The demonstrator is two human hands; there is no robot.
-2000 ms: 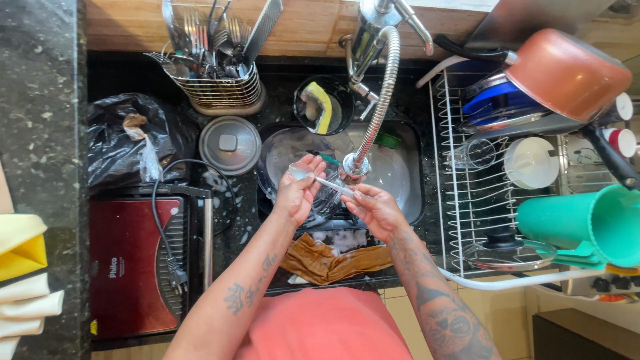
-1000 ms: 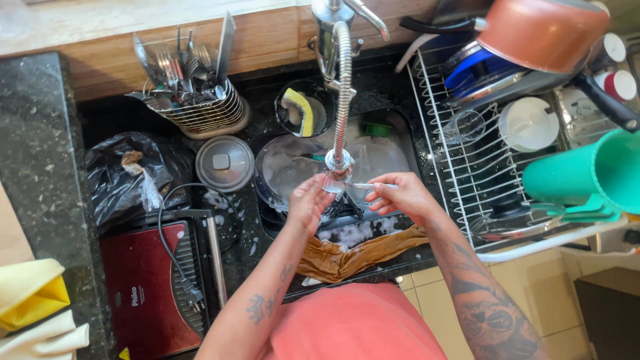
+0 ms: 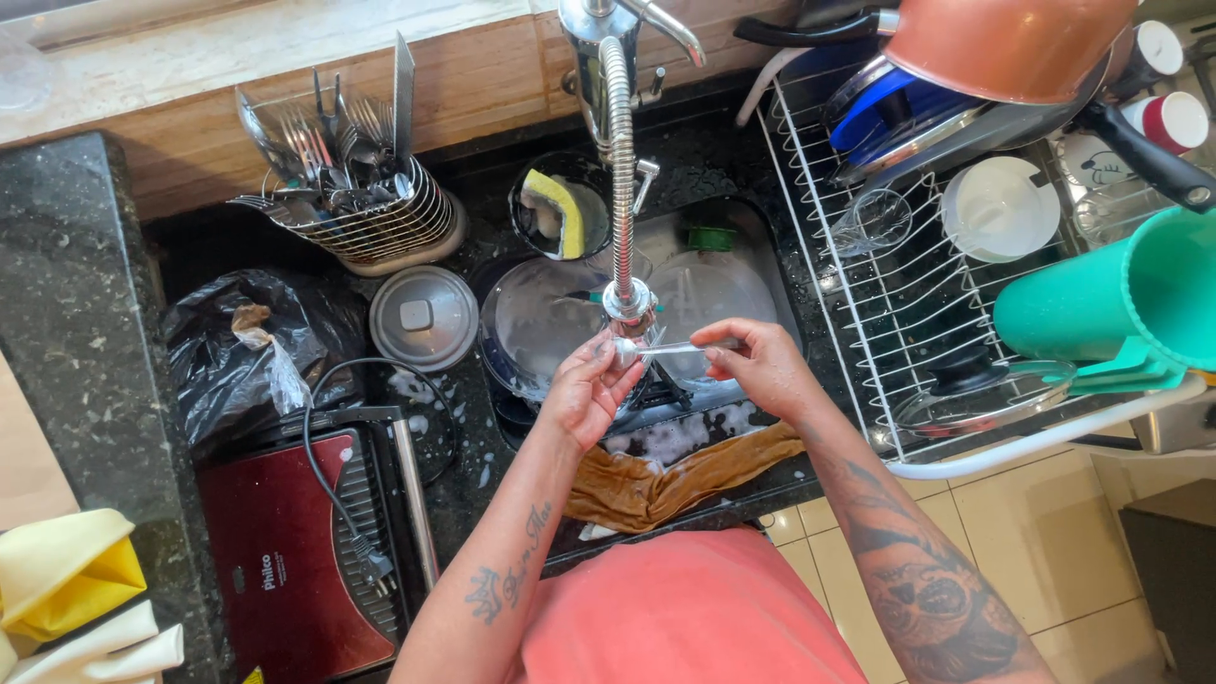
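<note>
Both hands hold one metal spoon below the spray head of a spring-hose faucet. My left hand has its fingers and thumb at the bowl end. My right hand pinches the handle, which points right. Water seems to run over the bowl end. Beneath and behind them, the sink holds a soapy clear lid or dish, another round translucent piece and a green item. A brown cloth lies along the sink's front edge.
A cutlery basket and a bowl with a yellow sponge stand behind. Left are a lidded container, a black plastic bag and a red Philco grill with its cord. At right, a white wire dish rack holds pans, cups and a green pitcher.
The spoon has come under the faucet's spray head; two seconds ago it was held just in front of it. The view has turned and shifted somewhat.
</note>
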